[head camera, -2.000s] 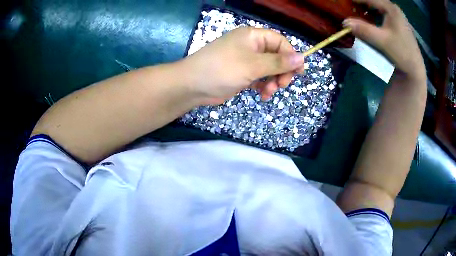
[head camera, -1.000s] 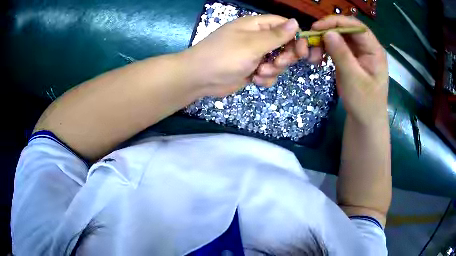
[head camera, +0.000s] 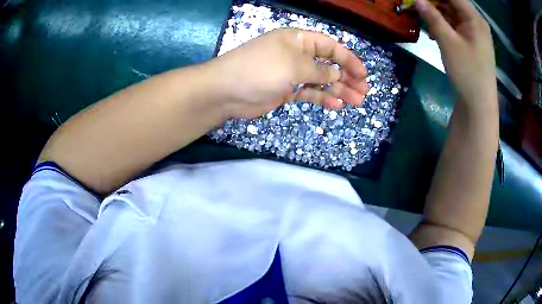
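My left hand [head camera: 309, 74] is over the tray [head camera: 380, 160] of loose silvery metal parts [head camera: 309, 133]. Its fingers are loosely curled with gaps between them; whether a tiny part lies in them cannot be told. My right hand [head camera: 457, 35] is at the top right, partly cut off by the picture's edge. It holds a thin yellow stick [head camera: 408, 5], whose dark tip is at the red-brown fixture [head camera: 380, 18]. The fixture lies beyond the tray's far right corner and is cut off by the top edge.
The glossy green table surface [head camera: 119, 35] lies around the tray. A white strip [head camera: 429, 52] shows beside the fixture, partly behind my right hand. A dark thin item [head camera: 500, 165] lies right of my right forearm. Red-brown objects [head camera: 533, 133] stand at the right edge.
The hands came together at the stick, then parted. My right hand has moved up and away to the fixture with the stick. My left hand has dropped slightly and its fingers have loosened.
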